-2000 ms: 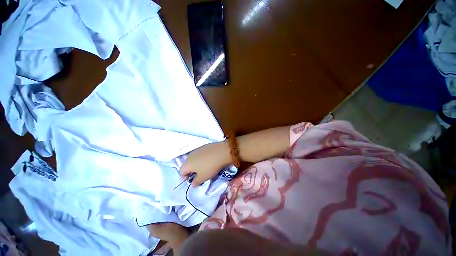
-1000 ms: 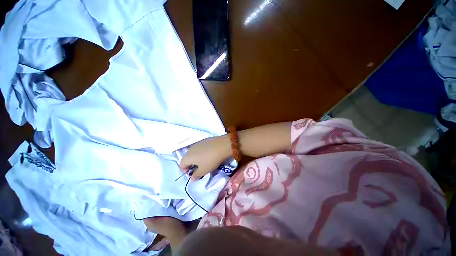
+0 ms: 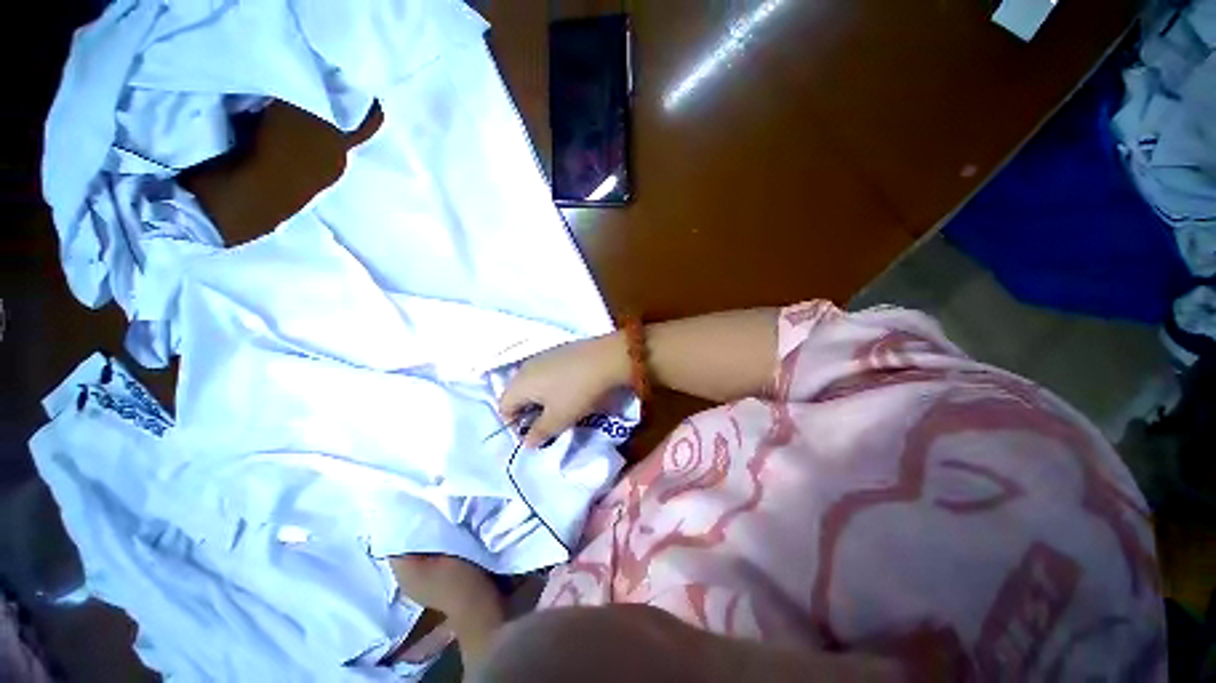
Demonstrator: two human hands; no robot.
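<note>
A white shirt (image 3: 387,307) with a thin dark edge line lies spread on the glossy brown table (image 3: 787,174). My right hand (image 3: 567,390), with an orange-brown bracelet at the wrist, rests on its near part. It is closed around small thread snips (image 3: 502,430), whose thin tip points left and whose rest is hidden in the hand. Dark lettering (image 3: 607,427) shows on the cloth beside this hand. My left hand (image 3: 447,587) is at the bottom, partly under a dark-edged fold of the shirt; its fingers are hidden.
A black phone (image 3: 590,114) lies beyond the shirt's edge. More white garments (image 3: 114,500) with dark lettering lie at the left. A small white piece (image 3: 1024,16) lies at the table's far right. Beyond the table edge are a blue bin (image 3: 1054,240) and white garments (image 3: 1174,134).
The view has shifted, so shirt and phone appear further right. The fold by my left hand has changed shape slightly, and more lettering shows beside my right hand, which keeps its hold.
</note>
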